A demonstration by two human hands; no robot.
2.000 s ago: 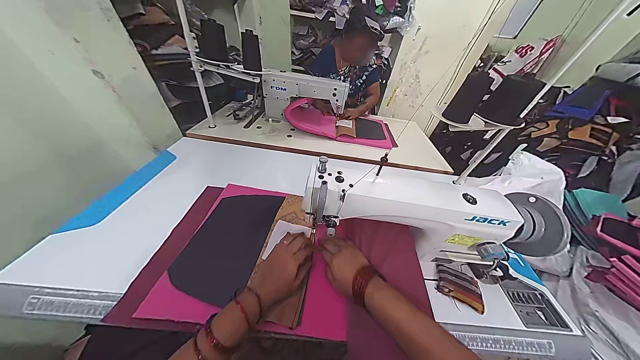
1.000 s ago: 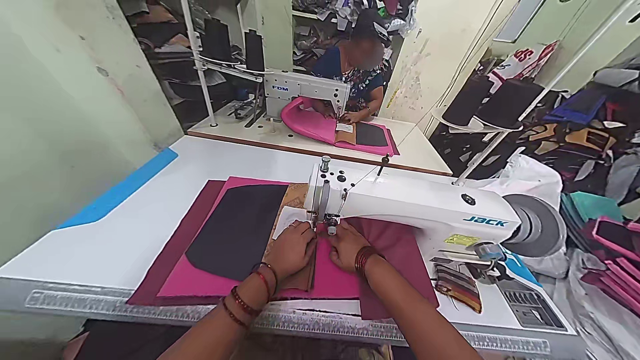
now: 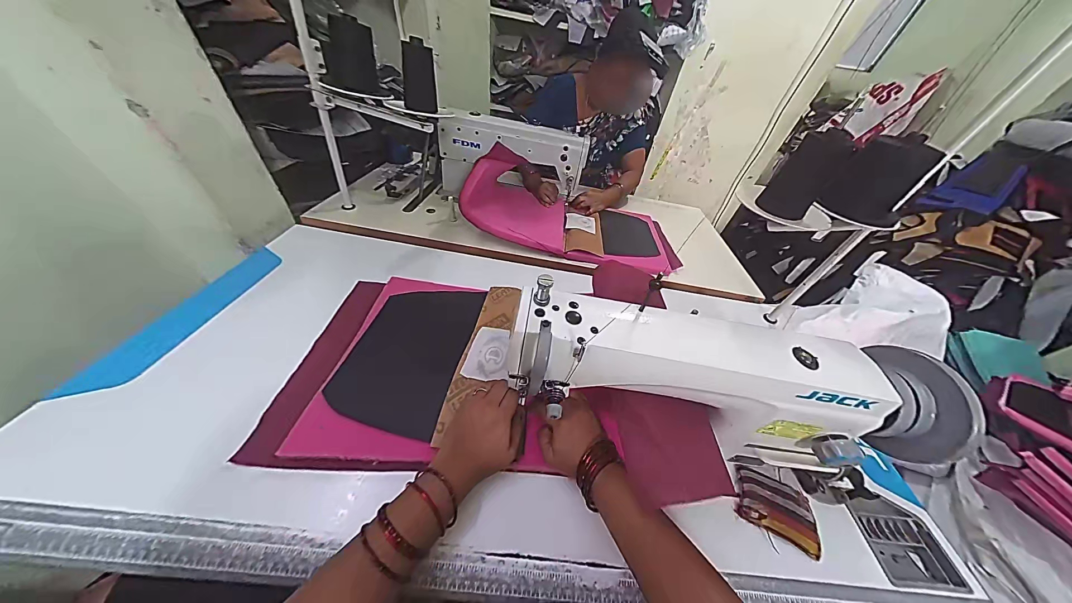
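A white Jack sewing machine (image 3: 670, 343) stands on the white table, its needle area over layered cloth. The pink fabric (image 3: 352, 431) lies on maroon fabric (image 3: 670, 444) and bears a black rounded panel (image 3: 406, 360). Brown printed paper (image 3: 500, 310) with a white printed piece (image 3: 487, 355) runs along the panel's right side. My left hand (image 3: 481, 431) presses on the paper and cloth just left of the presser foot. My right hand (image 3: 572, 435) rests on the pink cloth to the right of the needle, fingers bent, fingertips partly hidden by the machine head.
Across the table, a person (image 3: 599, 117) works pink cloth at another sewing machine (image 3: 511, 146). Black thread cones (image 3: 871, 180) stand at the right. A bundle of coloured strips (image 3: 779, 511) lies by the machine base. Stacked pink pieces (image 3: 1038, 469) are at the far right.
The layered cloth has moved away from the table's front edge, farther under the machine. Maroon cloth now shows behind the machine arm. Both hands remain beside the needle.
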